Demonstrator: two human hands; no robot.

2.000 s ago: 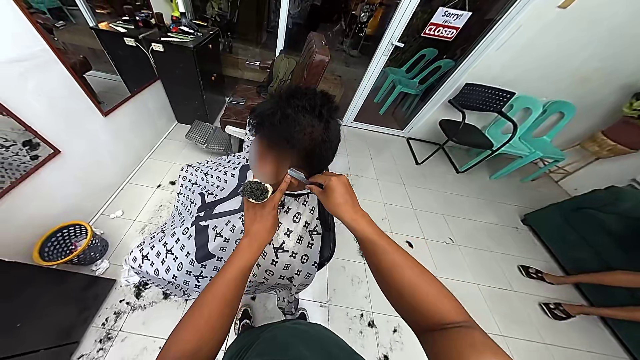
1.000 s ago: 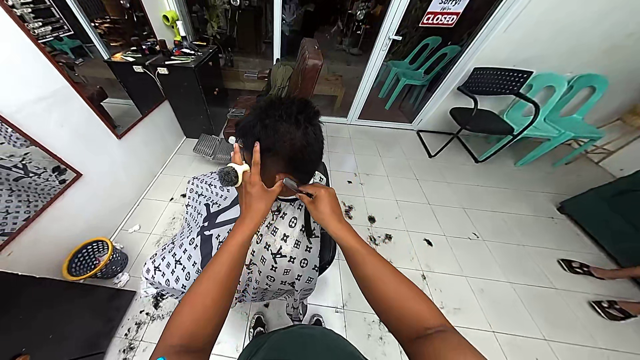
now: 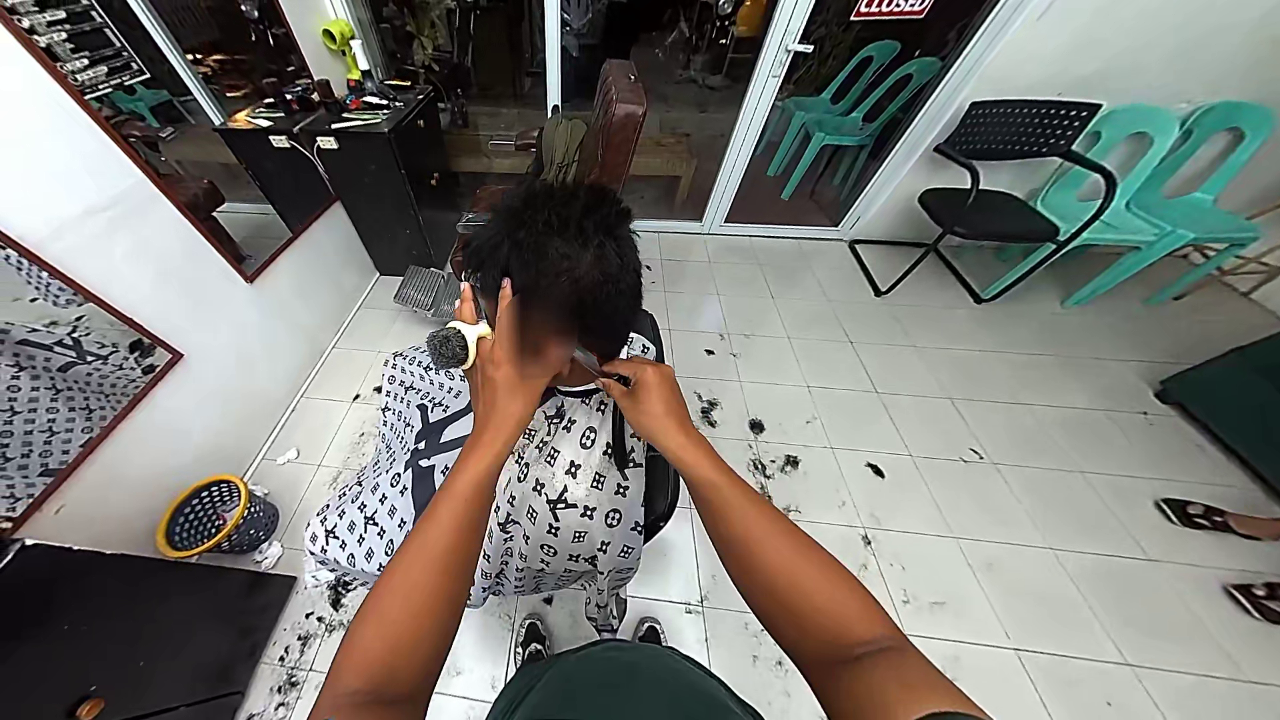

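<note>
A person with short dark hair [image 3: 560,250] sits before me in a black-and-white patterned barber cape [image 3: 560,500]. My right hand [image 3: 648,395] grips a straight razor [image 3: 588,361], its blade at the side of the person's jaw, near the ear. My left hand [image 3: 508,370] lies against the head with two fingers raised along the hair and the thumb near the blade. Held in that same hand is a brush [image 3: 450,347] with a pale handle and dark grey bristles, pointing left. Part of the razor's handle is hidden by my right fingers.
A yellow-rimmed basket [image 3: 243,500] stands on the floor at left, near a black cabinet [image 3: 130,630]. Hair clippings [image 3: 757,426] are scattered over the tiles. A black chair [image 3: 985,212] and green plastic chairs [image 3: 1200,215] stand at right. Someone's sandalled feet [image 3: 1200,515] show at the right edge.
The fingers of my left hand have risen from low by the face to along the side of the head. The razor remains in my right hand near the jaw.
</note>
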